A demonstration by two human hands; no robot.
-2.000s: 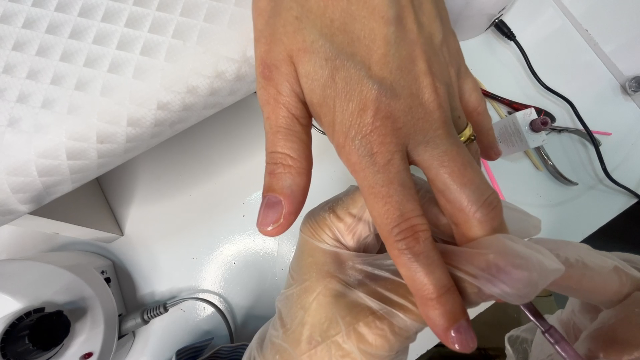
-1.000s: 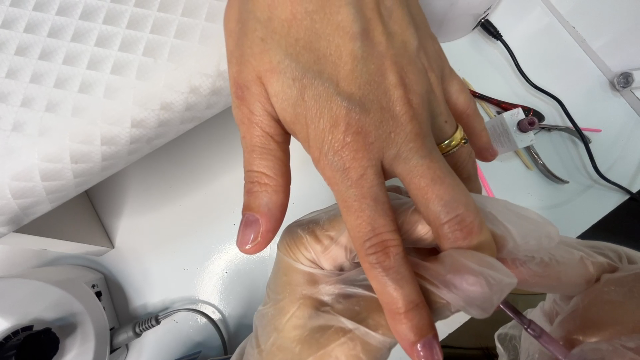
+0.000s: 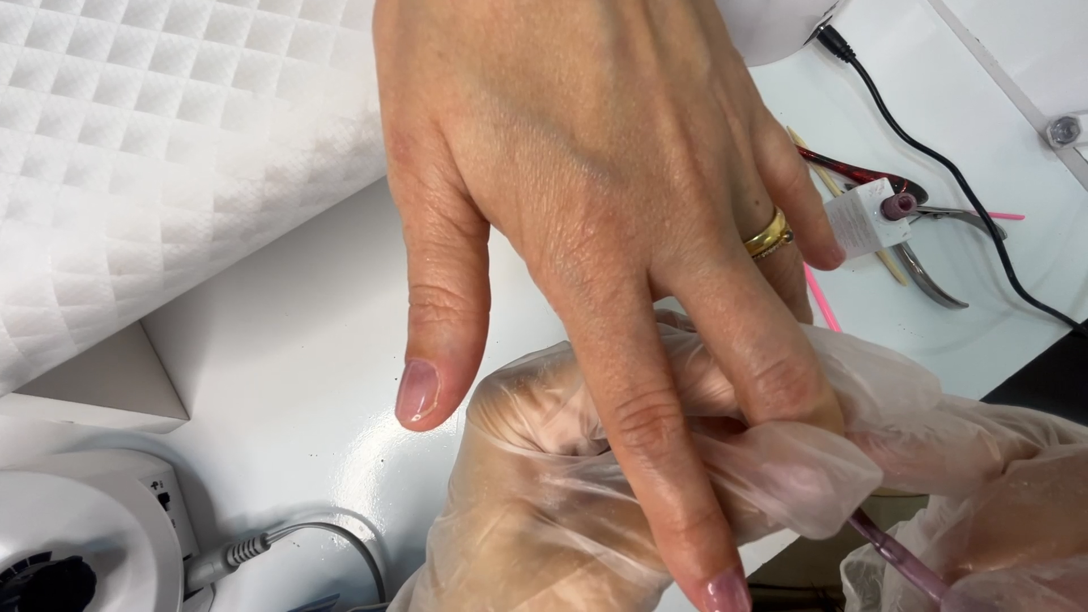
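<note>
My left hand (image 3: pixel 586 476), in a loose translucent glove, comes from the bottom and grips the middle finger of another person's bare hand (image 3: pixel 578 170). That hand wears gold rings (image 3: pixel 769 234), and its thumbnail and index nail look glossy pinkish. My right hand (image 3: pixel 1011 518), also gloved, is at the lower right, shut on a thin purple-handled brush (image 3: pixel 897 557). The brush's tip is hidden behind the glove of my left hand. A square white polish bottle (image 3: pixel 858 225) with a mauve open neck stands to the right of the person's little finger.
A quilted white cushion (image 3: pixel 153 153) fills the upper left. At the lower left is a round white device (image 3: pixel 85 510) with a grey cable (image 3: pixel 323 531). Metal nippers (image 3: pixel 931 276), wooden sticks, pink sticks (image 3: pixel 820 297) and a black cable (image 3: pixel 943 161) lie at the right.
The other person's hand has shifted slightly left and down in view. My left hand keeps hold of its finger, and my right hand still has the brush.
</note>
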